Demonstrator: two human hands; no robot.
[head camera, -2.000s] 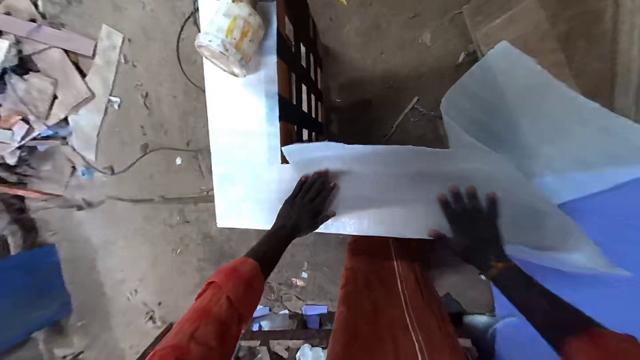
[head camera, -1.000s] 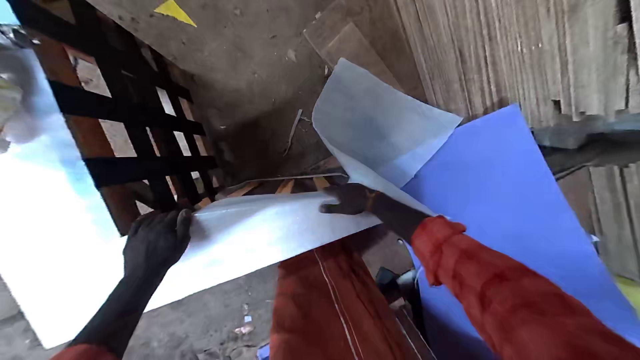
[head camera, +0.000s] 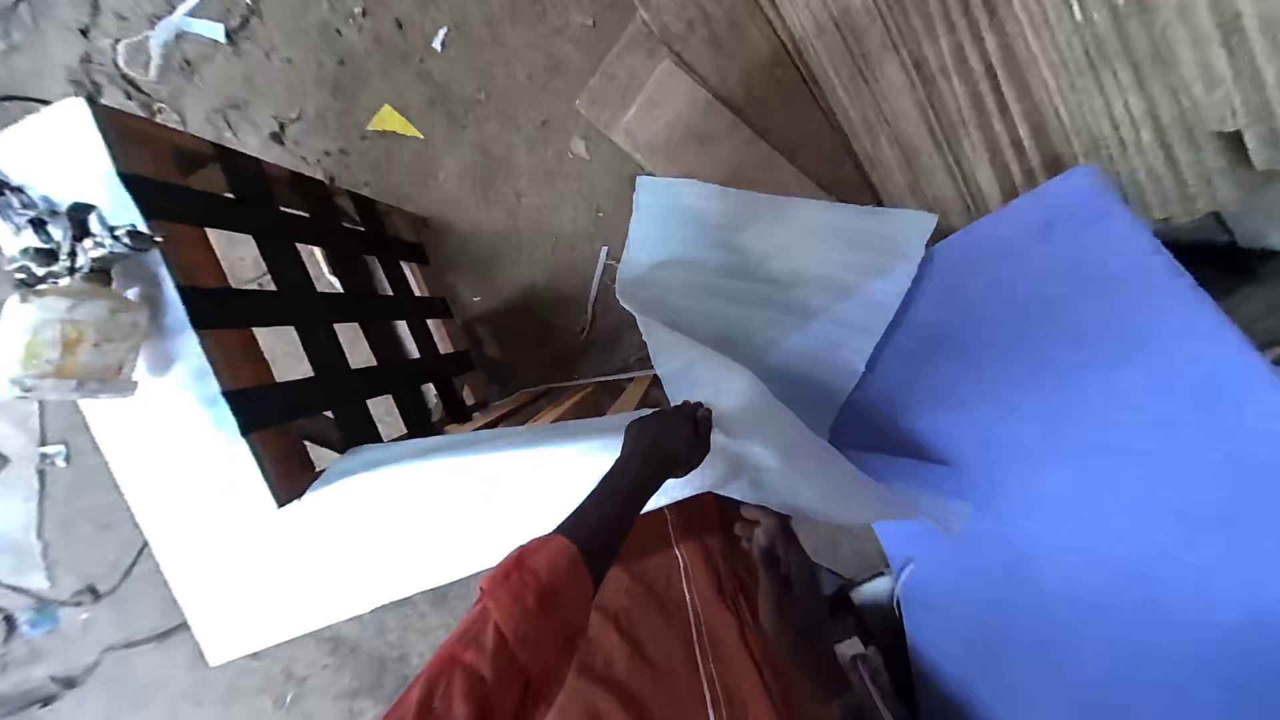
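Note:
My left hand (head camera: 668, 440) is closed on a thin white sheet (head camera: 760, 400), where the sheet lies along the near rail of a wooden frame. My right hand (head camera: 775, 555) is low beside the red clothing, just under the sheet's lower edge; its fingers are partly curled and blurred. The sheet's far part stands up and folds over. White padding (head camera: 400, 540) covers the near and left rails in an L shape. Black webbing straps (head camera: 340, 385) cross in a lattice within the wooden frame.
A stained plastic container (head camera: 75, 340) and a cluster of metal pieces (head camera: 60, 235) sit on the left padding. A large blue sheet (head camera: 1080, 400) spreads at the right. Cardboard or board pieces (head camera: 710, 130) lie behind, beside a ribbed stack (head camera: 1000, 90). A yellow scrap (head camera: 393, 121) is on the floor.
My left hand has moved right along the rail to the loose sheet. My right hand has left the top of the sheet and come down near my body. The view has shifted.

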